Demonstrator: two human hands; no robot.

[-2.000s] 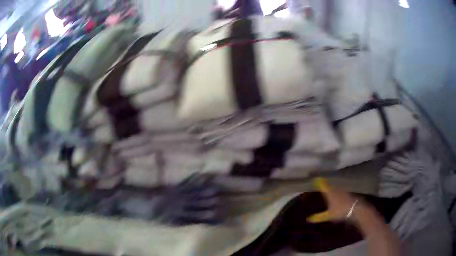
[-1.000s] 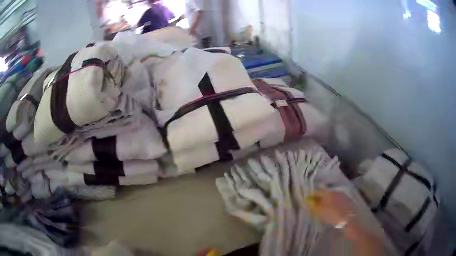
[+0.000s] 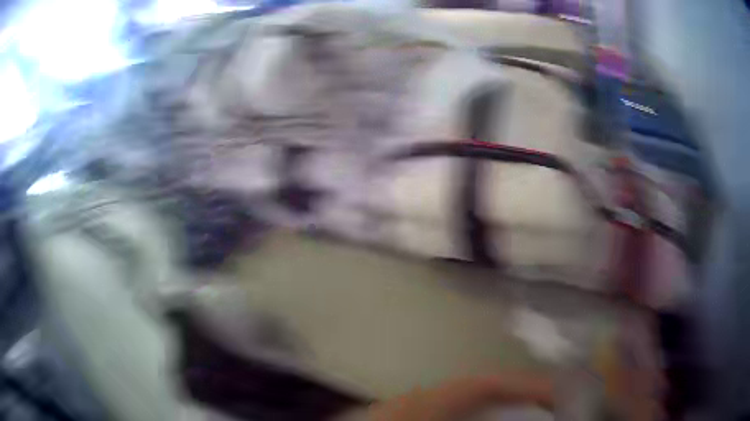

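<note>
The view is strongly blurred. My left hand or forearm [image 3: 477, 390] stretches along the bottom edge towards the right. My right hand [image 3: 631, 386], with a yellow fingertip, is at the lower right, near the other hand and cut off by the bottom edge. A pale blurred patch [image 3: 541, 330], perhaps cloth, lies just beside them. Whether either hand holds anything cannot be made out. A cream curtain panel with a dark border [image 3: 247, 370] lies at the lower left of the beige table [image 3: 370, 308].
Folded cream bundles with dark stripes and straps [image 3: 428, 201] are piled along the table's far side. A bundle with a red-brown band [image 3: 633, 247] is at the right. Dark gathered cloth [image 3: 206, 226] lies left of the table's middle. A pale wall is at the far right.
The view has swung left. The pleated cloth end no longer shows clearly under my right hand. My left arm now reaches in along the bottom, where only a yellow fingertip showed before.
</note>
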